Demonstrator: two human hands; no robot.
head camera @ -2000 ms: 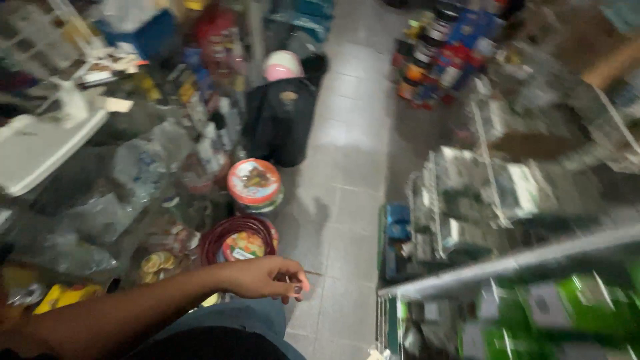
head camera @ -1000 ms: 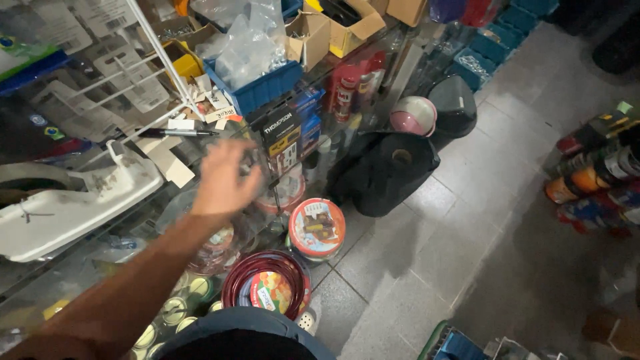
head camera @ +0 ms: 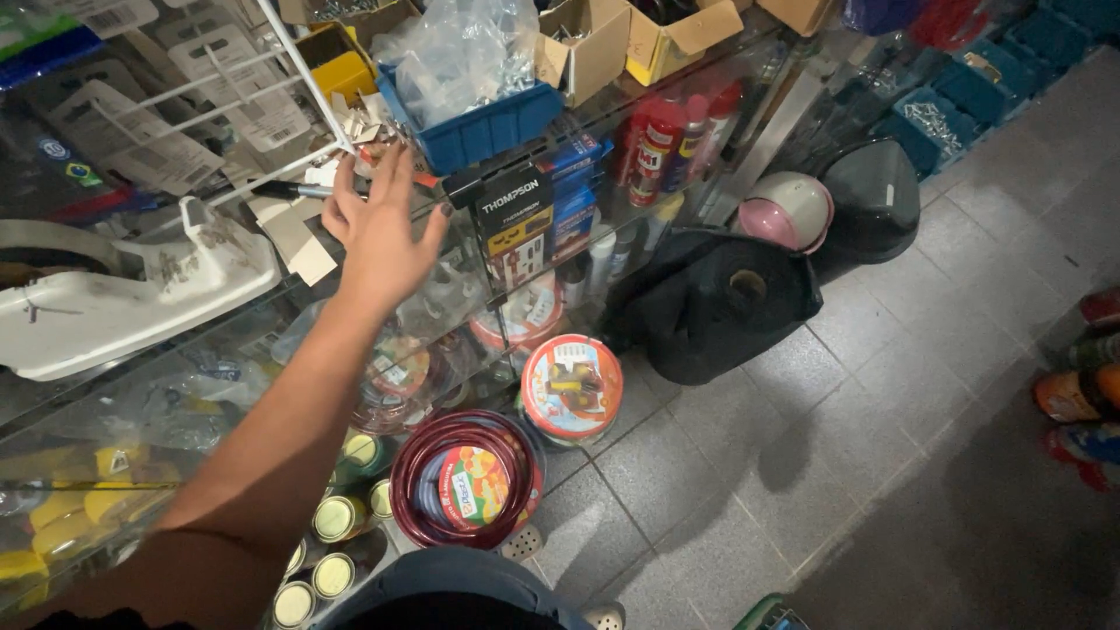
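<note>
My left hand [head camera: 381,232] reaches in from the lower left over the glass counter, palm down, with its fingers spread and nothing visible in it. Its fingertips are over small paper scraps [head camera: 372,122], beside a dark and silver pen [head camera: 293,189]. Whether a finger touches the pen is unclear. Pieces of card [head camera: 293,232] lie just left of the wrist. A white tape dispenser [head camera: 149,293] stands further left. Beyond the hand is a blue plastic bin [head camera: 490,129] with clear bags and small metal hardware. My right hand is out of view.
A white wire rack [head camera: 302,74] stands at the upper left, with open cardboard boxes [head camera: 599,44] behind the bin. Below the counter edge are a dark red hose coil [head camera: 407,477], a round orange-rimmed package [head camera: 573,385], a black roll [head camera: 700,324] and several cans [head camera: 334,518].
My left hand has moved from low over the hose coil, two seconds ago, up to the counter top, and then on to the paper scraps and pen. The view has turned toward the counter.
</note>
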